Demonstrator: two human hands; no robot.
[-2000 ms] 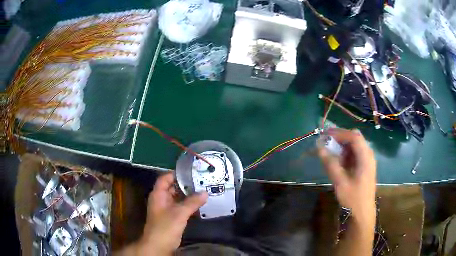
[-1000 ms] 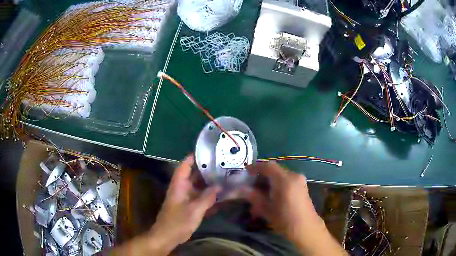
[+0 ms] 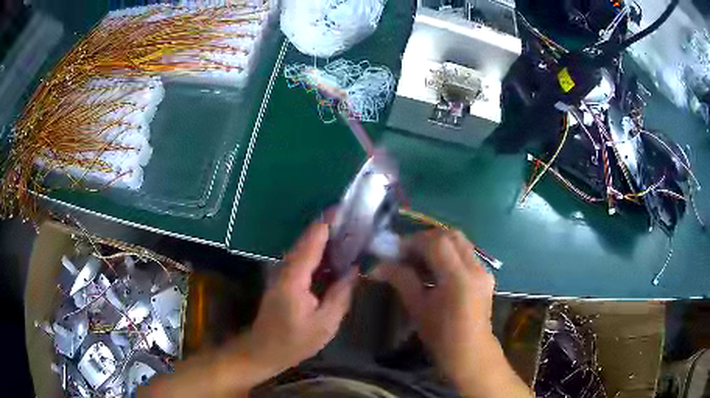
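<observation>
My left hand [image 3: 300, 307] holds the silver housing [image 3: 360, 210] above the bench's near edge. The housing is tilted nearly on edge and blurred. A reddish lead [image 3: 354, 124] runs up from it towards the gaskets. My right hand [image 3: 448, 288] is close to the housing's right side, fingers curled. A small whitish part [image 3: 385, 244] shows by its fingertips, too blurred to tell if it is gripped. A yellow-red lead [image 3: 467, 247] with a white plug passes behind the right hand.
Wired white modules [image 3: 117, 128] sit in a clear tray [image 3: 183, 208] at left. Gaskets [image 3: 350, 87] and a plastic bag [image 3: 331, 23] lie left of the screw feeder [image 3: 446, 101]. The black part pile [image 3: 623, 151] and electric screwdriver [image 3: 572, 78] are right. Boxes [image 3: 177, 311] [image 3: 623, 330] stand below.
The housing has turned from face-up to nearly on edge, and its reddish lead has swung up over the gaskets. My right hand came from the right and now stays beside the housing.
</observation>
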